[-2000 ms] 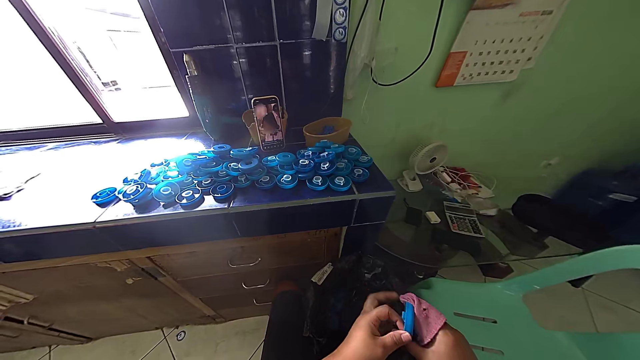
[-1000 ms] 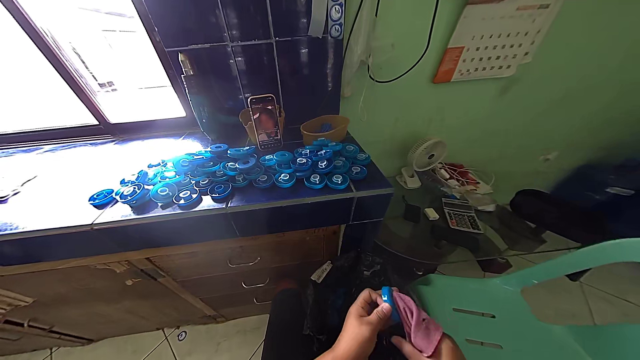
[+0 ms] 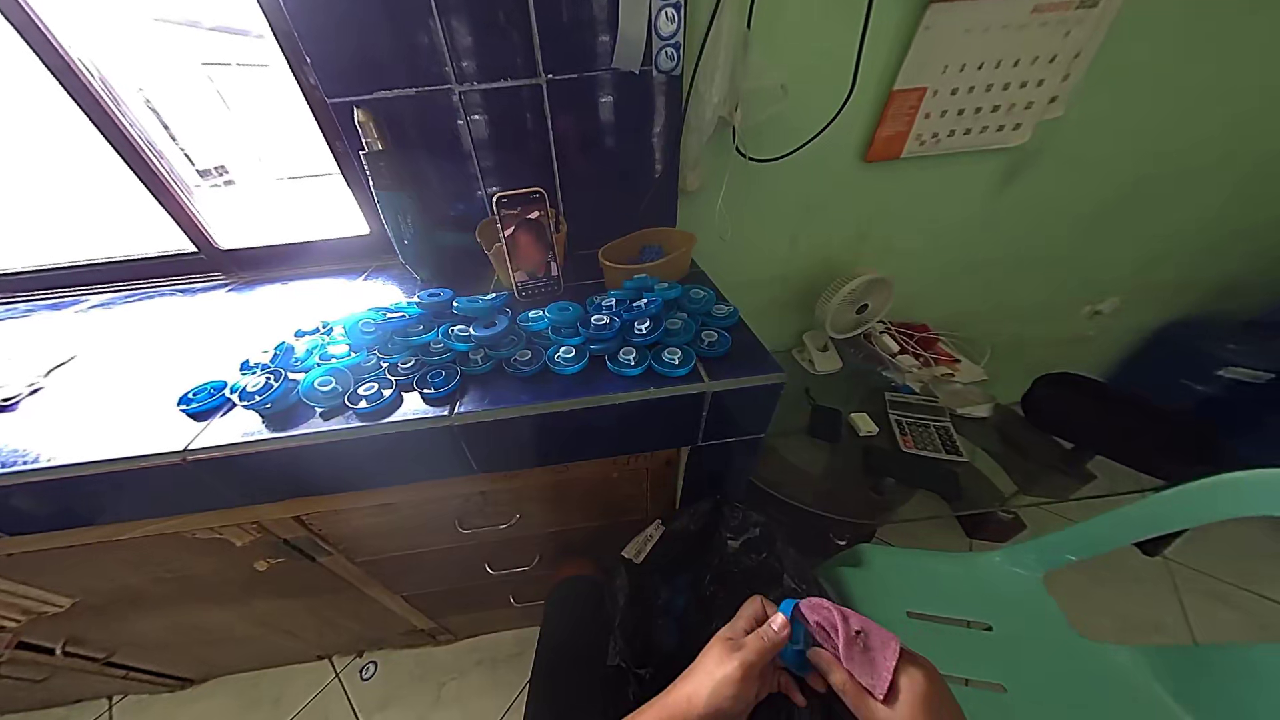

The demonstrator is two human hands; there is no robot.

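Observation:
My left hand (image 3: 735,665) grips a round blue plastic cap (image 3: 795,637) by its edge, low in the view. Against the cap's right side my right hand (image 3: 885,690) holds a pink cloth (image 3: 855,640), its thumb near the cap's lower edge. Part of the cap is hidden by the fingers and the cloth. Many similar blue plastic caps (image 3: 627,360) lie heaped on the dark blue tiled counter (image 3: 600,430), several showing a ring or small tab in the middle.
Behind the caps a smartphone (image 3: 528,245) leans on a tan container, beside a tan plastic tub (image 3: 648,255). A black plastic bag (image 3: 715,570) lies below my hands. A green plastic chair (image 3: 1000,590) is at right, near a glass table with a calculator (image 3: 925,427) and clip fan (image 3: 853,305).
The cloth lay bunched around the cap two seconds ago; it now hangs to the cap's right. My left hand still holds the cap, and the heap on the counter looks the same.

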